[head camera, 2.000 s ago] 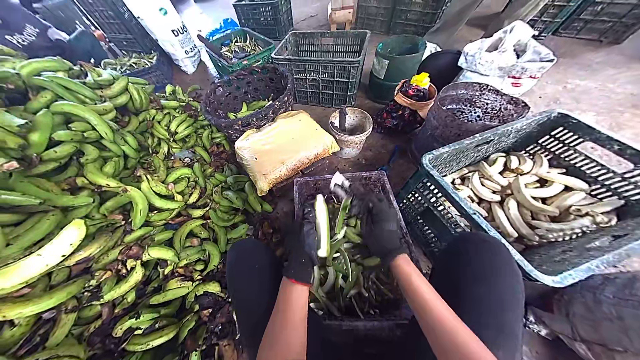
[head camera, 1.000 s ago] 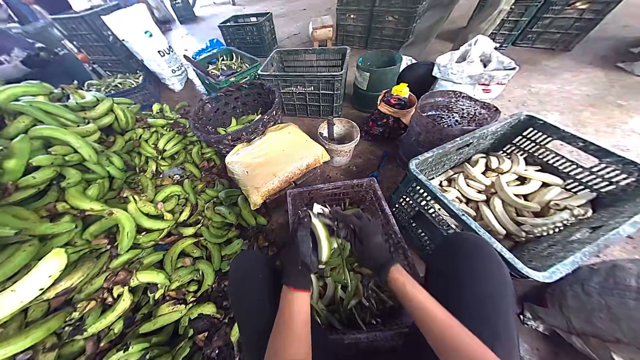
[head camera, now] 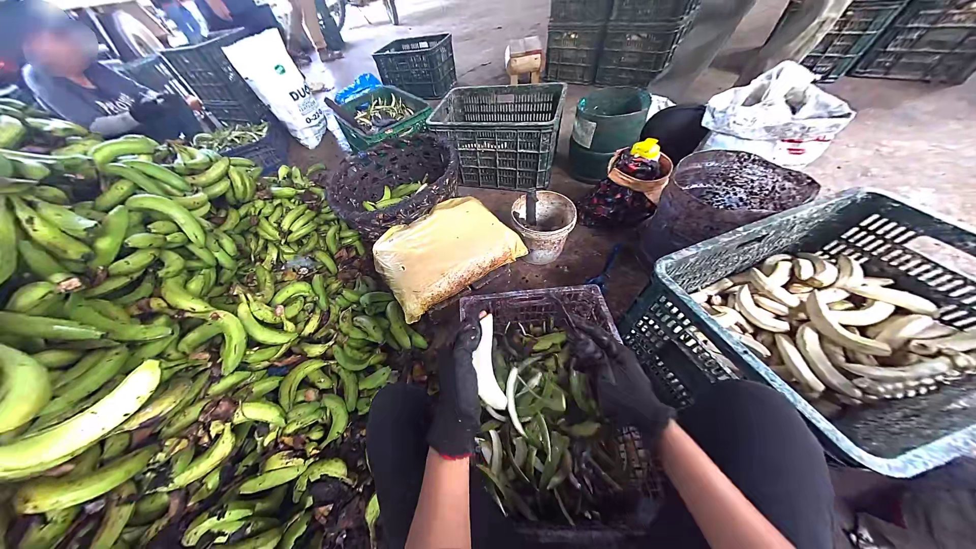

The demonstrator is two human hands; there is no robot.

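Note:
My left hand (head camera: pixel 459 385), in a black glove, holds a peeled white plantain (head camera: pixel 487 366) upright over a crate (head camera: pixel 534 296) between my knees. Green peel strips (head camera: pixel 545 435) fill that crate. My right hand (head camera: pixel 621 377), also gloved in black, is at the crate's right side with its fingers curled; whether something small is in them cannot be made out. Unpeeled green plantains (head camera: pixel 175 297) lie in a large heap on the left. To the right, a green plastic crate (head camera: pixel 732 335) holds peeled plantains (head camera: pixel 831 320).
A yellow filled bag (head camera: pixel 442 252), a dirty bucket (head camera: pixel 544 226) and a dark basket (head camera: pixel 393 183) stand just beyond the peel crate. Behind are an empty green crate (head camera: pixel 497 133), a green bin (head camera: pixel 608 133) and a dark tub (head camera: pixel 732 191). A person (head camera: pixel 99 91) sits at the upper left.
The plantain in my left hand now shows a bare white side, where green peel showed two seconds ago. My right hand has moved away from it to the right.

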